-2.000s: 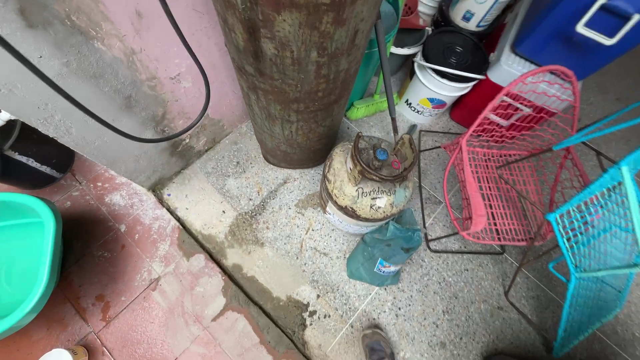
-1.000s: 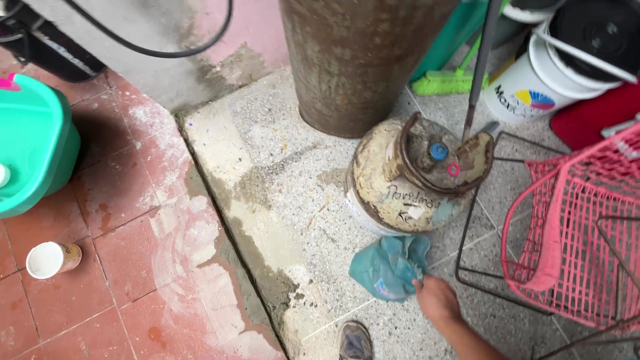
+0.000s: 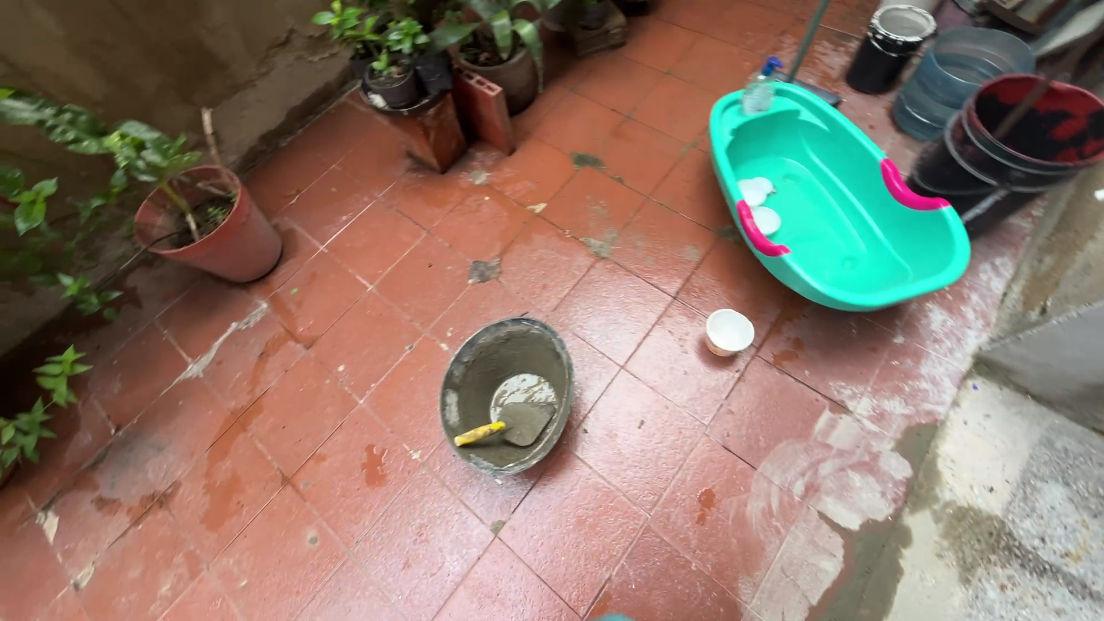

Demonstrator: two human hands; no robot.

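Observation:
Neither of my hands shows in the head view. Near the middle stands a round bucket coated inside with grey mortar. A masonry trowel with a yellow handle lies inside it, beside a little wet material at the bottom. To the right of the bucket, a white cup rests on the red floor tiles. Farther up and right is a green baby bathtub with pink grips, holding small white items. At the bottom edge a small teal shape is just visible; what it is I cannot tell.
A potted plant in a reddish pot stands at left. More plants and a hollow brick are at the top. Black buckets and a water container stand at upper right. A concrete ledge borders the tiles at lower right.
The view has swung left, away from the gas cylinder and chairs. A second ago a hand was at the teal bag beside the cylinder; that hand is now out of view.

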